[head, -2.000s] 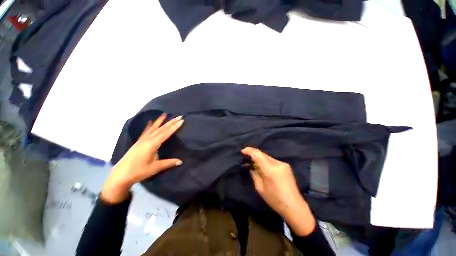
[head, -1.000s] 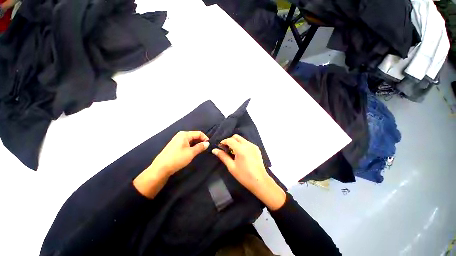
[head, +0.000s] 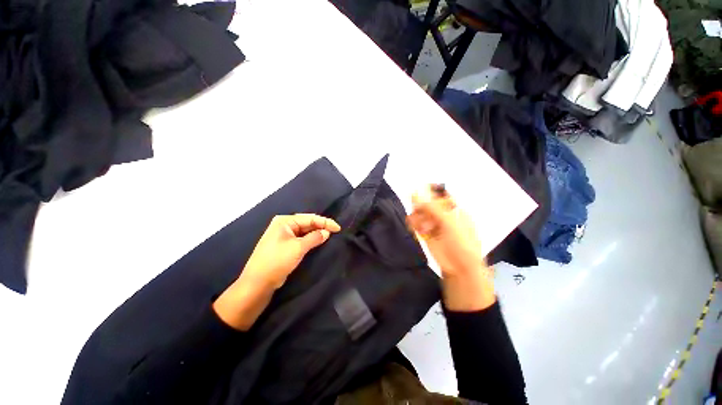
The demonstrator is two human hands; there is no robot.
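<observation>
A black garment [head: 261,308] lies across the table's near side, with a pointed dark cloth end [head: 370,183] standing out at its far right. A grey-looking label [head: 354,313] shows on it. My left hand [head: 277,257] has thumb and fingertips pinched on the cloth beside the pointed end. My right hand [head: 450,237] is blurred and raised off the garment, to its right. Its fingers are curled around small thread snips, of which only a dark tip [head: 438,190] shows; the rest is hidden in the hand.
The white tabletop [head: 261,142] ends in a corner at the right. A black garment pile [head: 95,95] lies at the far left. Beyond the right edge are black, denim [head: 566,194] and white clothes [head: 633,63], a dark metal stand [head: 451,55] and grey floor.
The view has turned from the garment's middle to its right end. My right hand has left the pinched spot and moved right, away from the cloth. My left hand stays there.
</observation>
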